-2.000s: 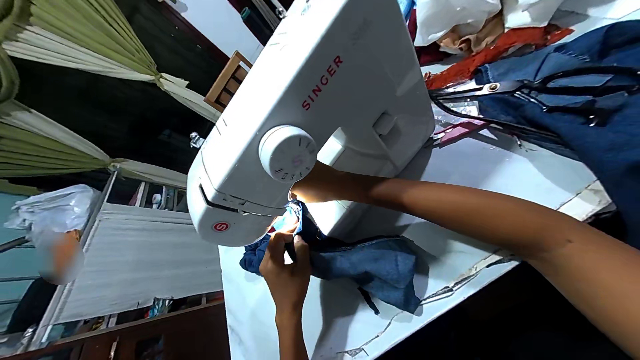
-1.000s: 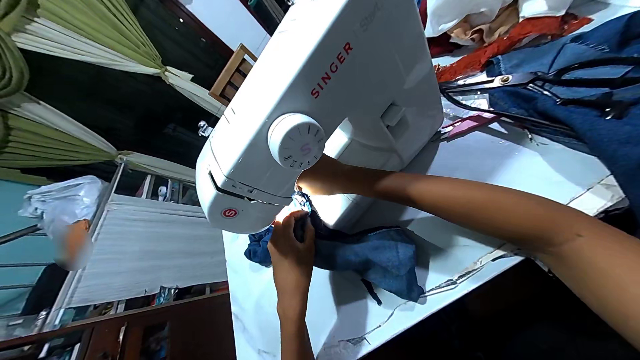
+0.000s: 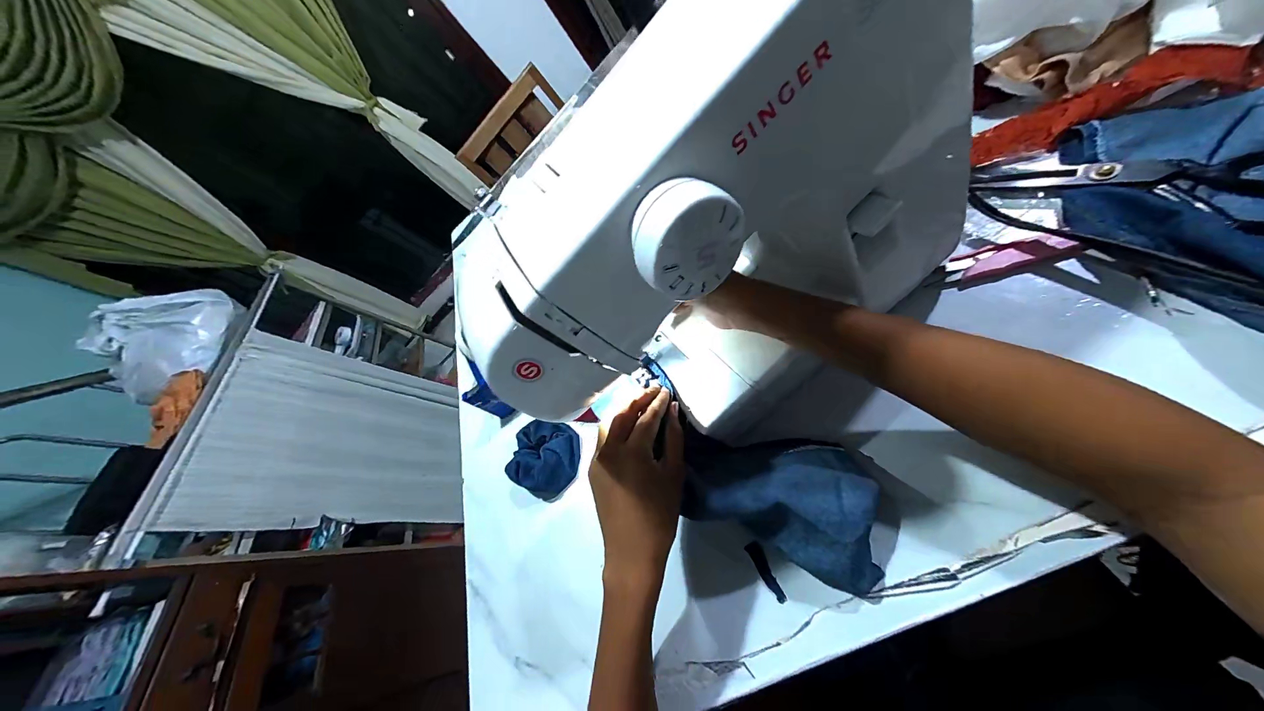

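Note:
A white Singer sewing machine (image 3: 790, 109) stands on the table, its lamp lit over the needle area. Below its head, my left hand (image 3: 640, 444) pinches the edge of a blue denim piece (image 3: 790, 504) close to the presser foot (image 3: 647, 375). The denim hangs from the free arm onto the tabletop. My right hand (image 3: 706, 306) reaches under the machine's arm, behind the needle area; the stitch dial and machine hide its fingers, so its hold cannot be told. A bunched dark blue cloth (image 3: 544, 460) lies left of my left hand.
Large scissors (image 3: 1106, 173) rest on more denim (image 3: 1165, 133) at the right, beside red cloth (image 3: 1106, 114) and white bags. A narrow dark scrap (image 3: 765, 573) lies near the table's worn front edge (image 3: 948, 578). A wooden chair (image 3: 509, 123) stands behind the machine.
The bunched blue cloth left of my left hand now shows apart from the denim at the needle. Both hands remain near the needle area.

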